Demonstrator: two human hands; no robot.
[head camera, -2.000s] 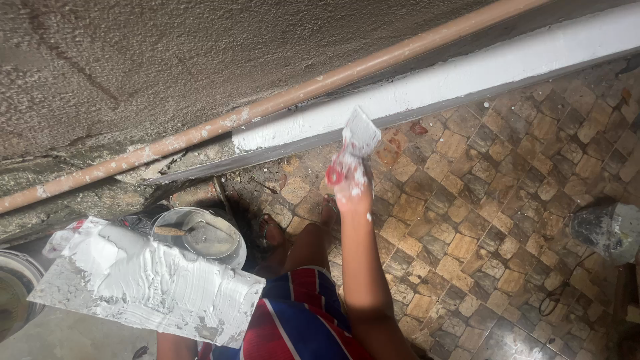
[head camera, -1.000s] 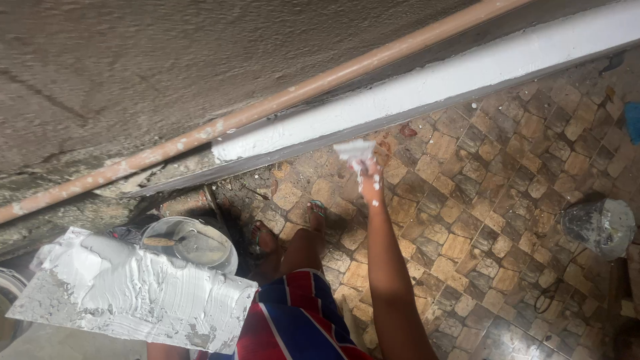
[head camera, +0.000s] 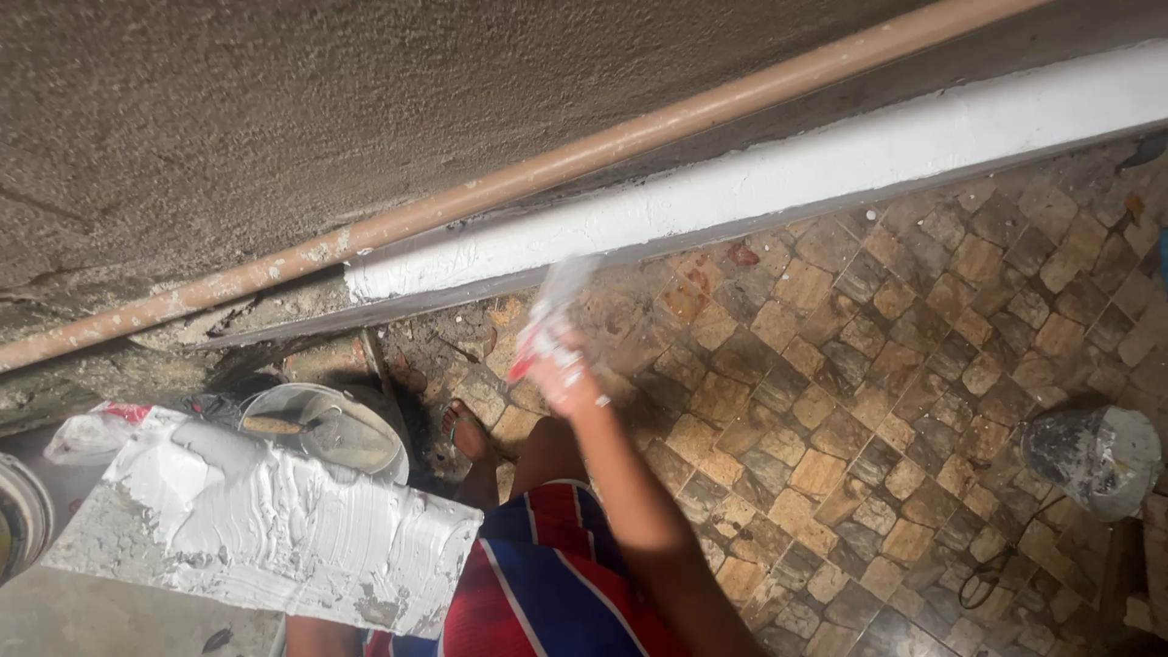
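Note:
My right hand (head camera: 558, 370), smeared with white paste, grips a putty knife (head camera: 568, 278) with a red handle; its blade is blurred and lies over the lower edge of the white-coated ledge (head camera: 675, 210). At the lower left a flat rectangular board (head camera: 301, 525) carries a thick, ridged layer of white paste. My left forearm (head camera: 319, 637) comes up beneath that board, which hides my left hand, so its hold cannot be seen.
A brown pipe (head camera: 547, 173) runs along the rough wall above the ledge. Behind the board stands a bucket (head camera: 388, 429) with a wooden-handled tool (head camera: 274, 425). Another bucket (head camera: 23, 516) is at the left edge, a paste-stained one (head camera: 1090, 456) on the stone-patterned floor at right.
The putty knife in my right hand was over the ledge's lower edge two seconds ago, then turned flatter beside it, and now points up at that edge again. The paste-covered board stays at the lower left.

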